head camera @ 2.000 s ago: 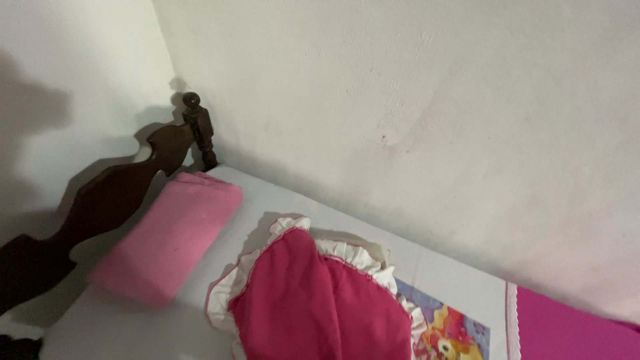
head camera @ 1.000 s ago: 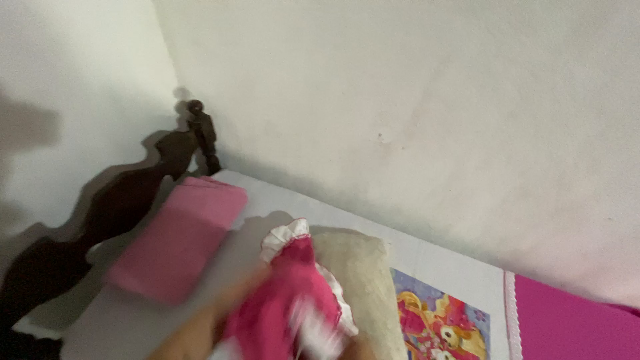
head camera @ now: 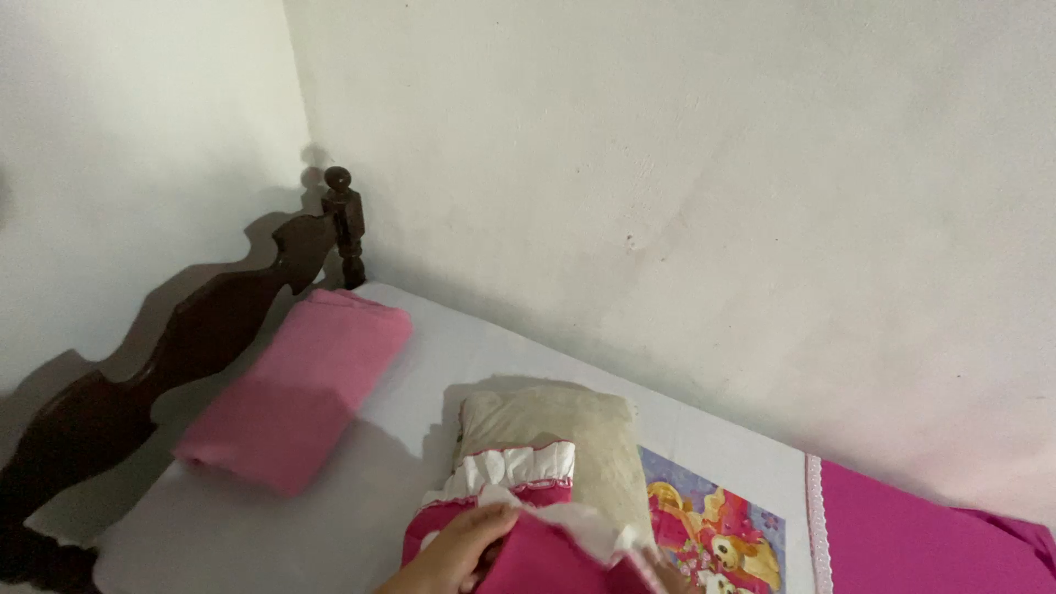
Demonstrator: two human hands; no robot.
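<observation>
A pink pillowcase with a white ruffled edge point(head camera: 528, 466) lies partly over a beige pillow point(head camera: 569, 412) at the bottom middle. My left hand point(head camera: 462, 549) pinches the ruffled edge between thumb and fingers, holding up a fold of the pink cloth. Close to the right end of that fold is my right hand point(head camera: 668, 569), mostly cut off by the lower frame edge and partly behind the cloth; its fingers touch the edge, and its grip is hard to make out.
A folded pink cloth point(head camera: 305, 388) rests on the white sheet point(head camera: 495, 338) beside the dark wooden headboard point(head camera: 206, 338). Right of the pillow are a printed cartoon panel point(head camera: 718, 528) and a magenta cover with lace trim point(head camera: 916, 528). A pale wall point(head camera: 660, 206) runs along the bed.
The pillowcase, spread over most of the pillow two seconds ago, is now lower and gathered, and more of the beige pillow shows. Both hands have come into view since the first frame.
</observation>
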